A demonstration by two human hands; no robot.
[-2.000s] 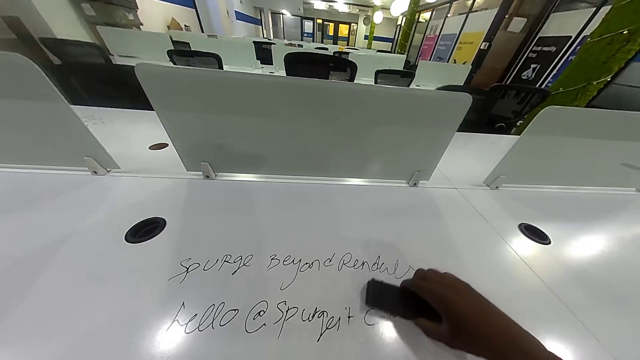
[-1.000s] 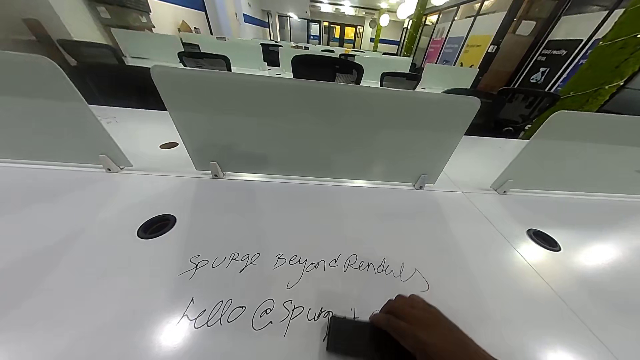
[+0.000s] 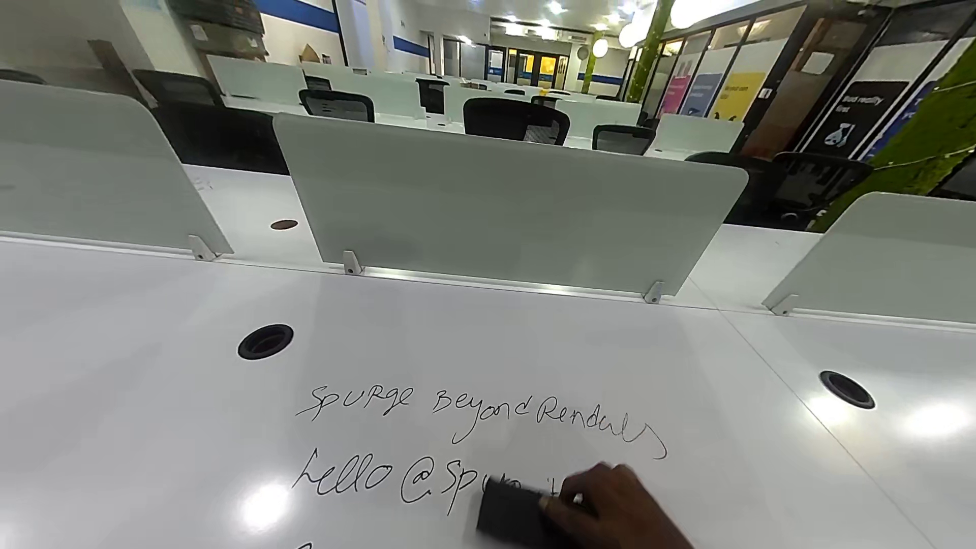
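Observation:
My right hand (image 3: 606,507) grips a dark block-shaped eraser (image 3: 515,515) between thumb and fingers at the lower right of centre. The eraser lies against the glossy white desktop (image 3: 152,396), over the right part of the lower of two lines of black handwriting (image 3: 343,474). Some strokes show just above the eraser and beside my fingers. The upper handwritten line (image 3: 488,408) runs across the desk above my hand. A bit of another dark stroke shows at the bottom edge. My left hand is out of view.
Frosted partition panels (image 3: 503,206) stand along the desk's far edge on small metal clamps (image 3: 351,263). Round black cable grommets sit in the desktop at left (image 3: 265,341) and right (image 3: 847,390). Beyond are black mesh office chairs (image 3: 515,120) and more desks.
From two seconds ago, my right hand and the eraser have moved left and down along the lower line. Writing at that line's right end, visible earlier, no longer shows.

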